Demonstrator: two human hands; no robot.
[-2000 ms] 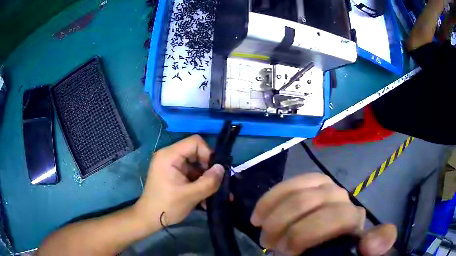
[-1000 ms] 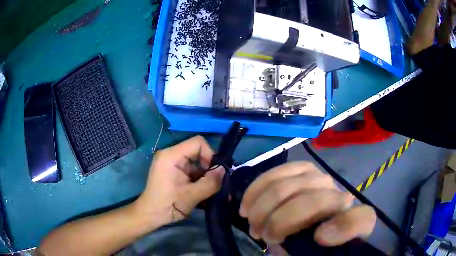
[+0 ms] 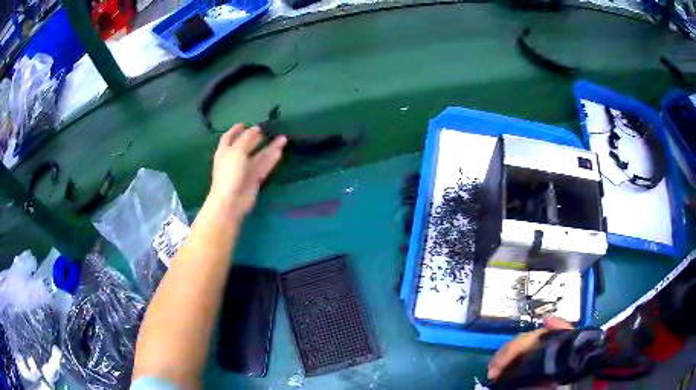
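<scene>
A curved black headband (image 3: 317,145) lies over the dark green conveyor, blurred. My left hand (image 3: 246,160) reaches over the conveyor, its fingers at the band's left end. Blur hides whether the fingers grip it. My right hand (image 3: 526,352) is low at the right, by the front of the blue tray. It is closed around a thick dark object with a pale mark, which looks like the electric screwdriver (image 3: 565,356). The white-and-black screw feeder (image 3: 557,242) stands in the blue tray (image 3: 450,333). Tiny black screws (image 3: 455,236) lie on its white liner.
More black bands (image 3: 221,87) lie on the conveyor (image 3: 381,84). Clear bags (image 3: 141,217) lie left. A smartphone (image 3: 248,320) and a black grid tray (image 3: 330,316) lie nearer on the bench. A second blue tray (image 3: 649,221) holds a wired band; another blue tray (image 3: 210,46) stands beyond the conveyor.
The view has swung left and up to the conveyor. My left hand has left the band held in front of me and reached out. My right hand is now low by the tray.
</scene>
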